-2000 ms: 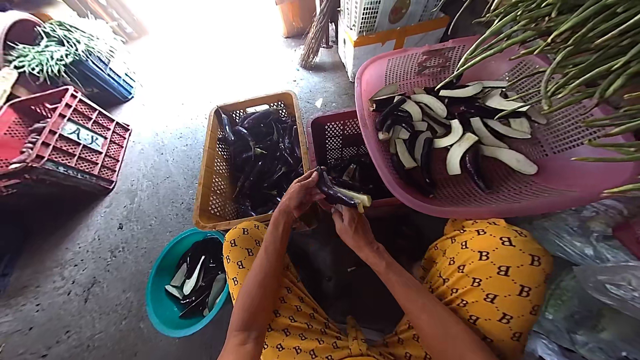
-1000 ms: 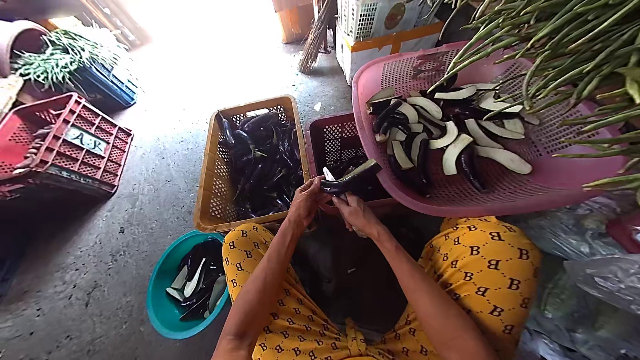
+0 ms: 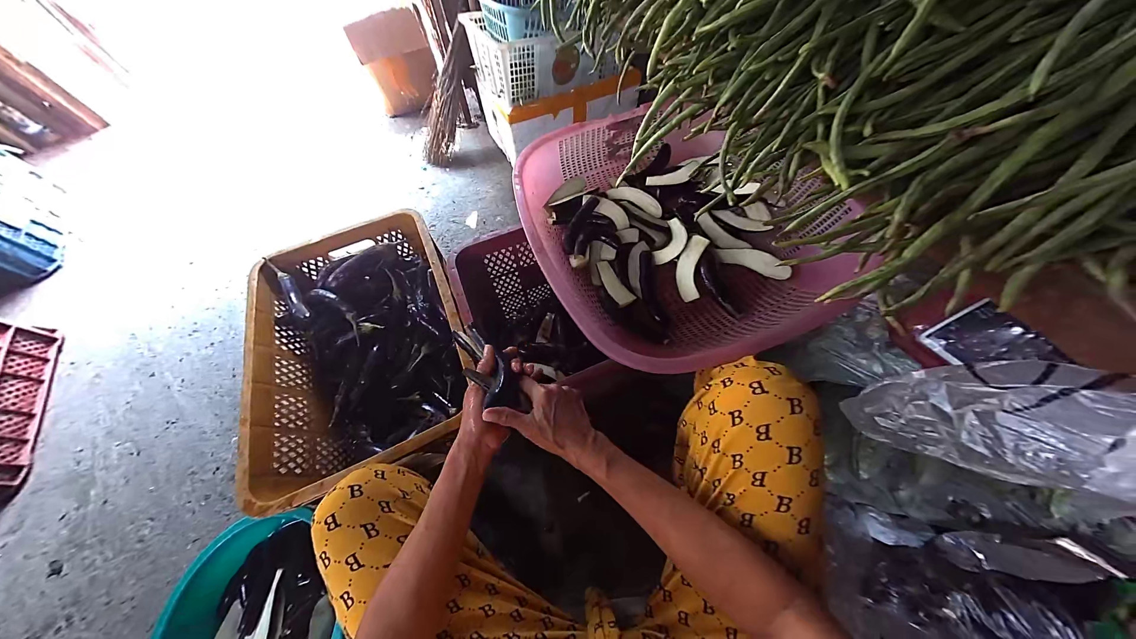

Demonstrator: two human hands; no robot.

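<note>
Between my knees, my left hand (image 3: 484, 413) is closed round dark purple eggplant pieces (image 3: 504, 377), their tips poking up past the fingers. My right hand (image 3: 552, 413) presses against the same pieces from the right; whether it also has a knife is hidden. Just left stands a tan plastic crate (image 3: 257, 390) of whole eggplants (image 3: 382, 328). Behind my hands is a maroon crate (image 3: 506, 280) with more eggplants. A pink perforated basket (image 3: 719, 342) holds cut eggplant pieces (image 3: 690, 266) with pale flesh. Other pieces lie in a teal basin (image 3: 200, 568) at lower left.
Long green beans (image 3: 887, 124) hang over the pink basket from the upper right. Clear plastic bags (image 3: 1003, 426) lie to the right. A red crate (image 3: 27, 390) stands at the far left, and a broom (image 3: 444, 106), a cardboard box (image 3: 390, 58) and white crates (image 3: 510, 67) stand farther back.
The eggplant piece that lay across my hands a second ago, pale side showing, is no longer seen that way; dark pieces now point up from my left hand. The view has shifted to the right.
</note>
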